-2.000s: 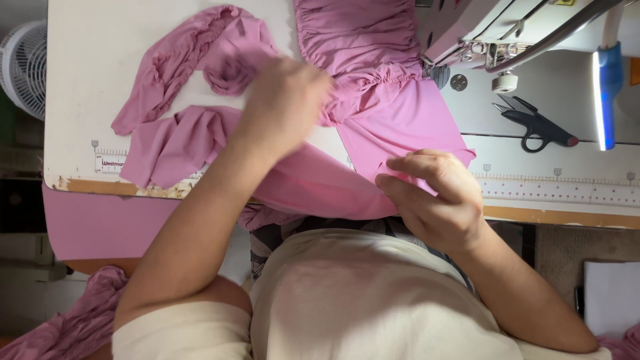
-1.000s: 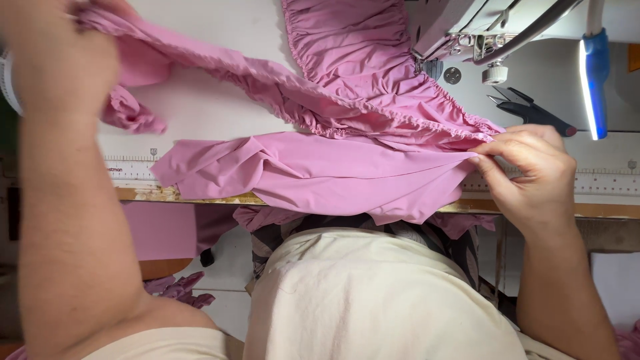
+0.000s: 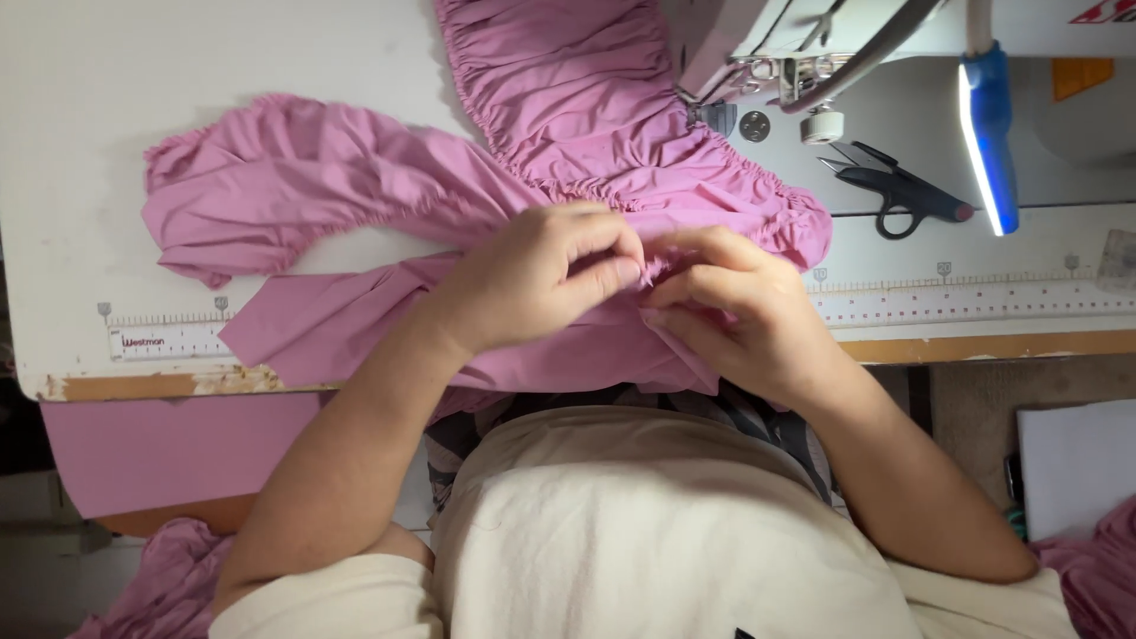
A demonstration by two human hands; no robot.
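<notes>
Pink fabric (image 3: 568,98) with gathered, elasticated edges runs from the sewing machine (image 3: 790,67) down over the table's front edge. My left hand (image 3: 550,266) pinches a small frayed bit of the fabric's edge between thumb and forefinger. Close beside it on the right, my right hand (image 3: 737,302) grips the same edge, its fingers curled over the cloth. A gathered strip (image 3: 266,186) lies in a loop to the left, and a flat pink panel (image 3: 337,319) lies below it. The fabric's far end passes by the presser foot, where the exact contact is hidden.
Black thread snips (image 3: 896,191) lie right of the machine head, near a blue lamp (image 3: 998,142) that is lit. A ruler strip (image 3: 958,302) runs along the table's front edge. More pink cloth (image 3: 151,577) lies low at the left, with a pink sheet (image 3: 177,453) under the table edge.
My left hand has come from the far upper left to the middle, beside my right hand. My right hand has moved left. The gathered strip, stretched out a second ago, now lies slack.
</notes>
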